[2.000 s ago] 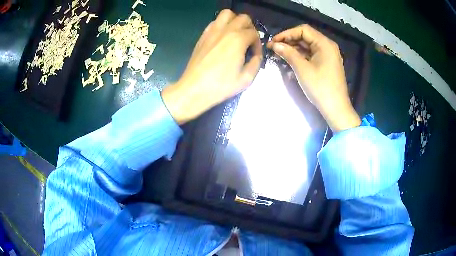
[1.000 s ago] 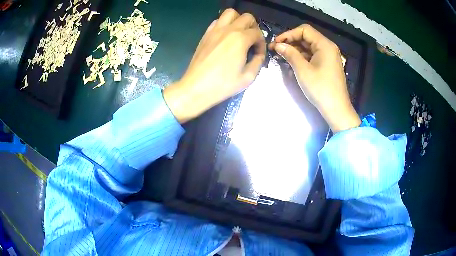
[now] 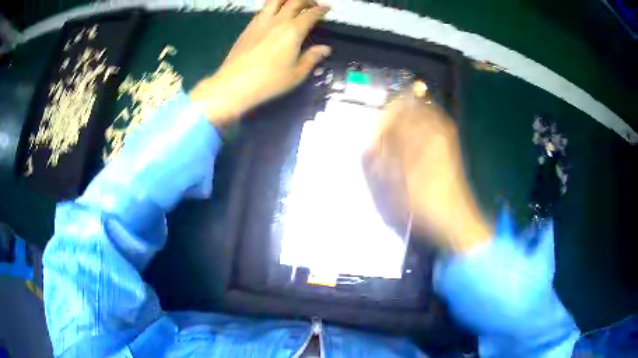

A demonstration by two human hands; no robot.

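An open tablet (image 3: 336,203) lies in a black foam tray (image 3: 245,231), with a large glaring white area in its middle. The circuit board (image 3: 358,78) shows at its top end with a teal-green patch. My left hand (image 3: 269,59) is at the tray's top left edge, fingers apart, with nothing seen in it. My right hand (image 3: 413,164) is blurred over the tablet's upper right part. Its fingertips and anything in them cannot be made out.
Cream-yellow bits lie heaped in a second black tray (image 3: 87,157) at the far left and in a pile (image 3: 145,94) beside it. Small pale and dark bits (image 3: 551,145) lie right of the work tray. A white stripe (image 3: 532,68) curves along the far side.
My hands have parted from the top of the tablet. My left hand moved up and left, and my right hand moved down. The board's green patch is now uncovered. The camera view has shifted.
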